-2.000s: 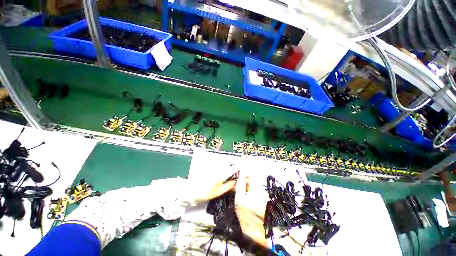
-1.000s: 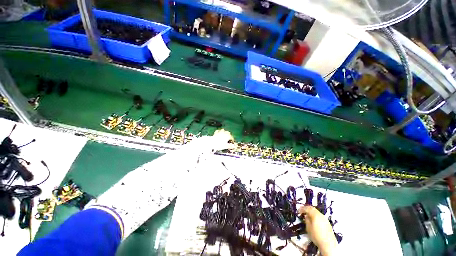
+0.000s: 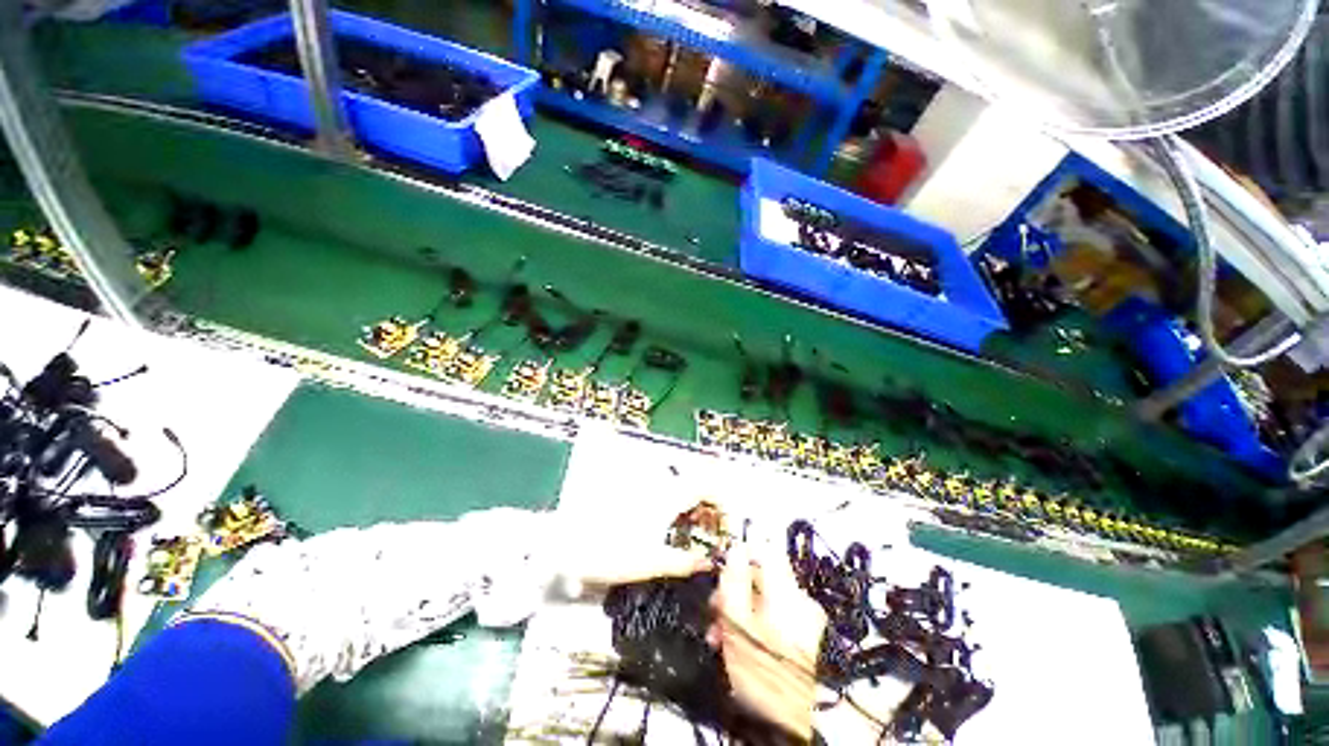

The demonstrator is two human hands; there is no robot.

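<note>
My left hand [image 3: 641, 566], in a white patterned sleeve cover, reaches in over the white work sheet [image 3: 1057, 619]. Its fingers hold a small circuit board [image 3: 700, 528]. My right hand [image 3: 770, 627] is beside it, touching or nearly touching the board; its fingertips are blurred and I cannot tell what they grip. Black output cables [image 3: 663, 634] lie under and left of my right hand. More tied black cables [image 3: 911, 641] are heaped to its right on the sheet.
A long row of circuit boards [image 3: 875, 464] lines the belt edge, cables trailing onto the green conveyor belt [image 3: 335, 262]. Blue bins [image 3: 875, 277] stand beyond. At left, two loose boards [image 3: 241, 520] lie near another cable heap [image 3: 59, 481]. A metal post [image 3: 73, 190] rises at left.
My left hand has come back from the board row to the sheet and now holds a board. My right hand has moved left from the cable heap to meet it. The view has shifted slightly.
</note>
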